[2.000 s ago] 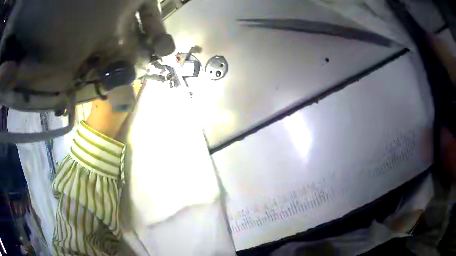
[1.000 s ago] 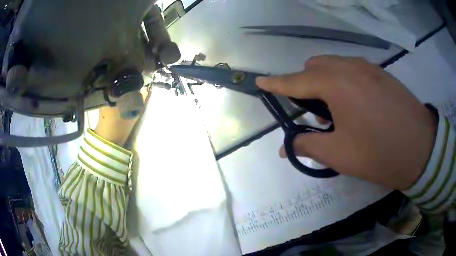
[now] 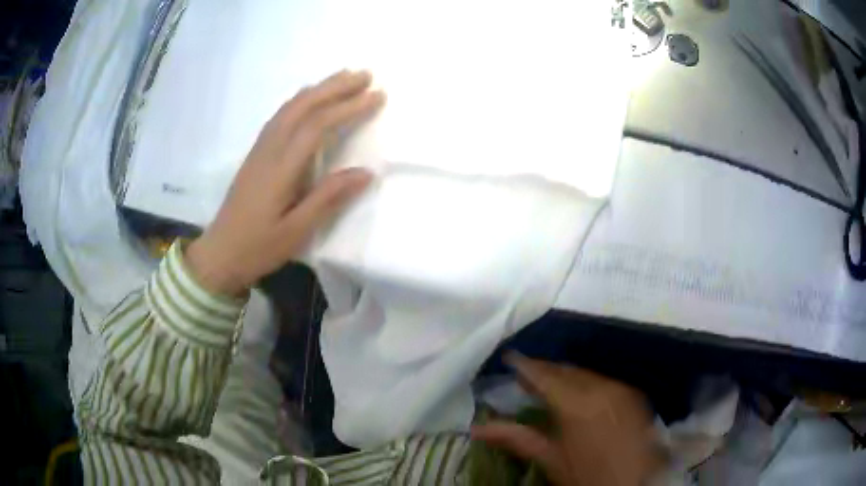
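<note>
A white fabric panel (image 3: 456,228) lies over the tabletop and hangs over the front edge; its upper part is washed out by glare. My left hand (image 3: 285,180) lies on the panel's left part, fingers together and thumb apart, partly over the cloth; whether it pinches the cloth is hard to tell. My right hand (image 3: 579,427) is blurred, below the table's front edge, thumb and fingers apart, with nothing seen in it. The needle plate (image 3: 648,38) shows at the top, right of the panel.
Long grey tweezers (image 3: 793,109) lie on the machine bed (image 3: 731,104). The scissors' black handle (image 3: 856,242) is at the far right edge. The tabletop's printed scale (image 3: 703,280) is right of the panel. White cloth (image 3: 66,180) hangs at the left; loose pieces (image 3: 707,422) lie below the table edge.
The view has shifted left, and the machine head is out of it. My right hand has let go of the scissors and moved below the table edge. My left hand has come from beneath the machine head.
</note>
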